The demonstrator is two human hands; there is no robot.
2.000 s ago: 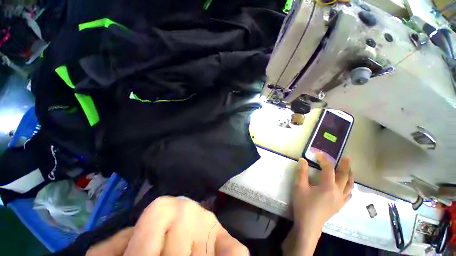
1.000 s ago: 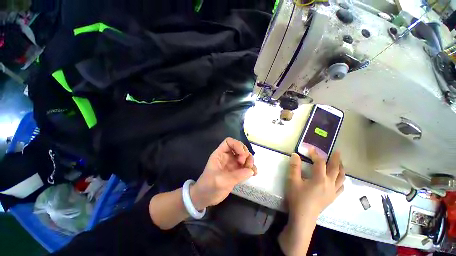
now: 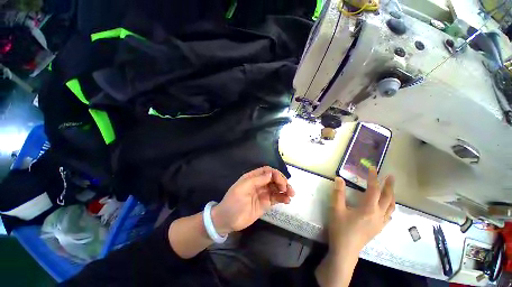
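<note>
A smartphone (image 3: 365, 152) with a white front and lit screen lies on the cream machine bed, right of the presser foot. My right hand (image 3: 362, 216) is over its lower end, a fingertip at the screen, fingers spread, not gripping it. My left hand (image 3: 250, 202), with a pale bangle at the wrist, is held above the table edge left of the phone. Its fingers are curled with the tips near each other; I cannot tell whether anything is between them. A black garment (image 3: 191, 146) with bright green trim is heaped left of the needle.
The sewing machine head (image 3: 415, 106) stands at the upper right. Black snips (image 3: 442, 250) and a small grey plate (image 3: 414, 233) lie on the white table right of my right hand. A blue basket (image 3: 45, 259) with cloth and a clear bag is at the lower left.
My left hand has come up from the lower edge and turned, fingers curled. My right fingertip has moved up the phone screen, whose picture has changed. The phone stays on the bed.
</note>
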